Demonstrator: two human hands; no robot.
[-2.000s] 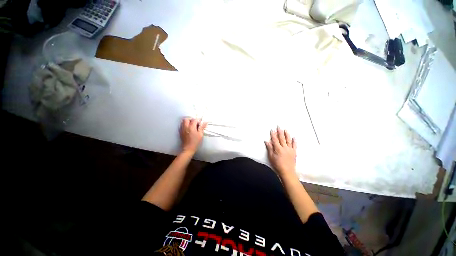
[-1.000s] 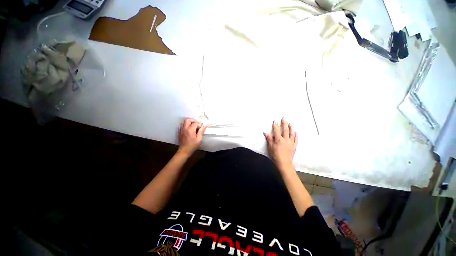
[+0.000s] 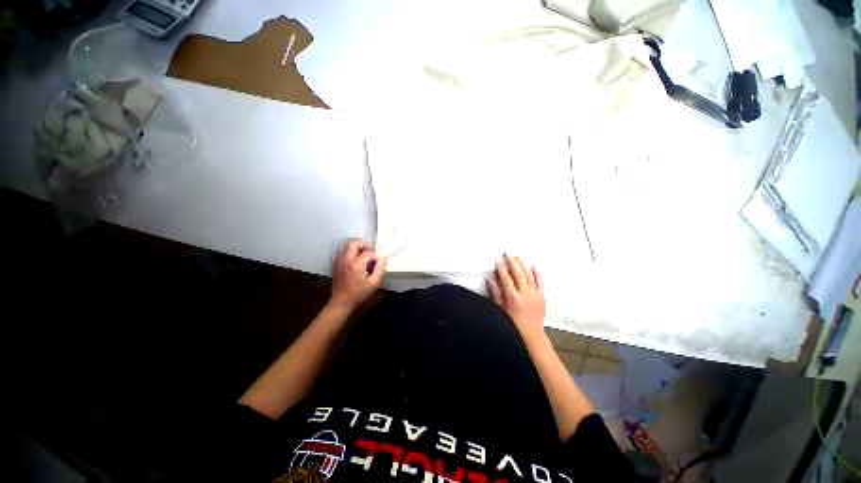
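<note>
Cream fabric [image 3: 472,189] lies on the white table in front of me, nearly lost in the glare. A dark line marks its left side and another its right, and folds show at its far end. My left hand [image 3: 359,272] is at its near left corner by the table edge, fingers curled, thumb and fingertips together on the cloth. My right hand [image 3: 519,288] rests palm down at the near edge, fingers a little apart, on the cloth. The fabric's near edge between the hands lies close to my body.
A brown card pattern piece [image 3: 250,64] and a calculator [image 3: 159,14] lie upper left. A clear bag of beige cloth [image 3: 99,127] is at the left edge. Shears [image 3: 694,96] touch a black block [image 3: 744,95] upper right. White paper sheets [image 3: 821,165] lie far right.
Both hands have come down towards the table's near edge and my body. The creases beside my left hand have flattened, and the dark line on the fabric's left side shows more clearly.
</note>
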